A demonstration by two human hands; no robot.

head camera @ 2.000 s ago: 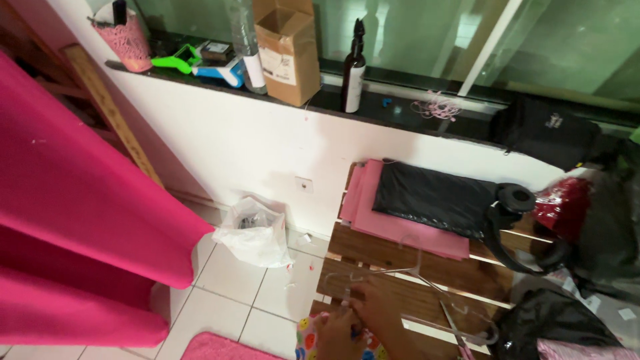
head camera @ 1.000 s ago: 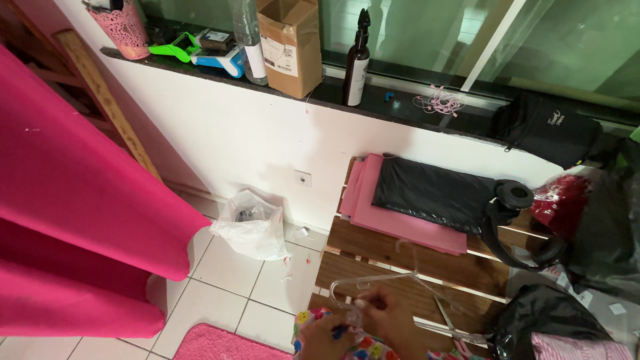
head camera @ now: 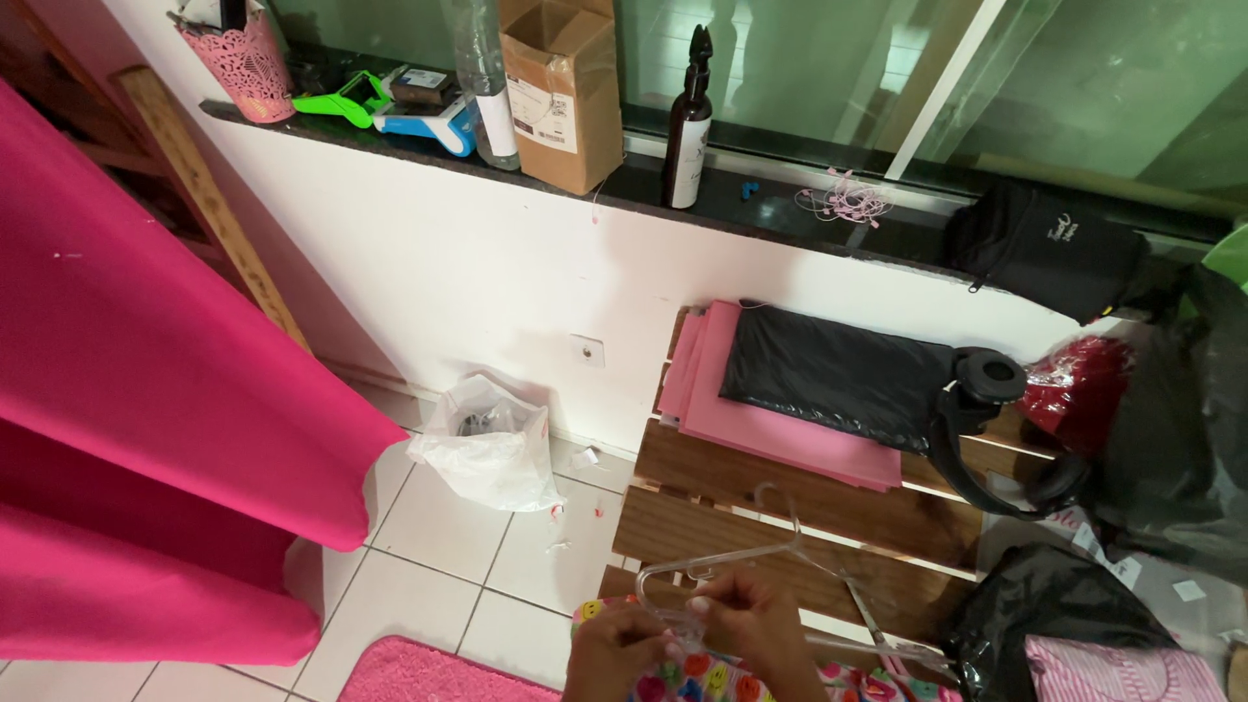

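At the bottom centre, my left hand [head camera: 624, 648] and my right hand [head camera: 751, 624] pinch a small clear piece between their fingertips, at the left end of a clear plastic hanger [head camera: 726, 559]. Exactly what the piece is cannot be told. The hanger lies over a slatted wooden table, its hook pointing up. Below my hands is a colourful fabric with a smiley-face print [head camera: 712, 678], partly hidden by them. A pair of scissors [head camera: 868, 614] rests right of my right hand, beneath or beside the hanger.
On the slatted wooden table [head camera: 673, 536] lie pink sheets [head camera: 790, 448], a black plastic package [head camera: 838, 375], black headphones [head camera: 951, 429] and bagged clothing [head camera: 1121, 673]. A white bag [head camera: 497, 463] stands on the tiled floor. A dark bottle [head camera: 688, 136] and cardboard box [head camera: 565, 107] stand on the sill.
My hands have stayed at the left end of the hanger, with small shifts of the fingers. The hanger's left end showed more openly one second ago.
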